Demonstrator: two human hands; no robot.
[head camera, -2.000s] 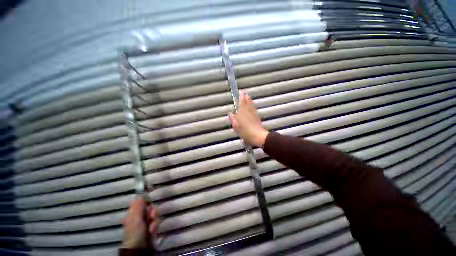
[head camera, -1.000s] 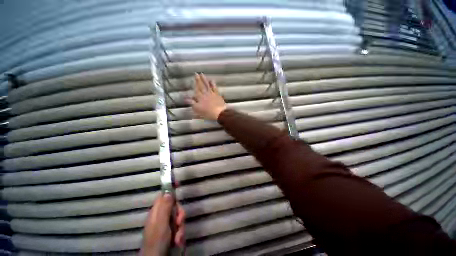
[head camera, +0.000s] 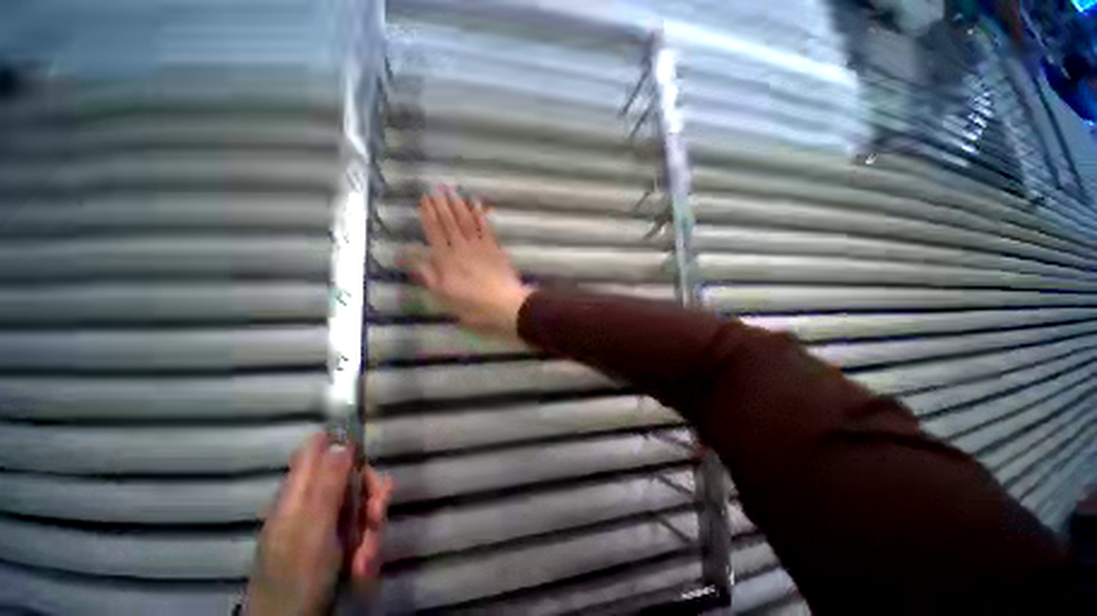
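Observation:
A rectangular metal frame (head camera: 350, 253) with two long silver side rails and thin prongs pointing inward lies or hovers over beige fabric (head camera: 529, 469) in parallel ridges; its exact height cannot be told. My left hand (head camera: 319, 523) is closed around the near part of the left rail. My right hand (head camera: 463, 259) is between the rails, palm down with fingers spread, on or just above the ridges, holding nothing. My right forearm hides part of the right rail.
Bluish-white ridges (head camera: 770, 72) lie beyond the beige fabric. Dark bare tubes (head camera: 950, 120) are at the upper right, with a small spot at the fabric corner (head camera: 864, 158). A blurred blue thing (head camera: 1065, 66) is in the upper right corner.
My right hand has let go of the right rail and moved between the rails, then slightly left. My left hand still grips the left rail. The view has shifted and blurred on the left.

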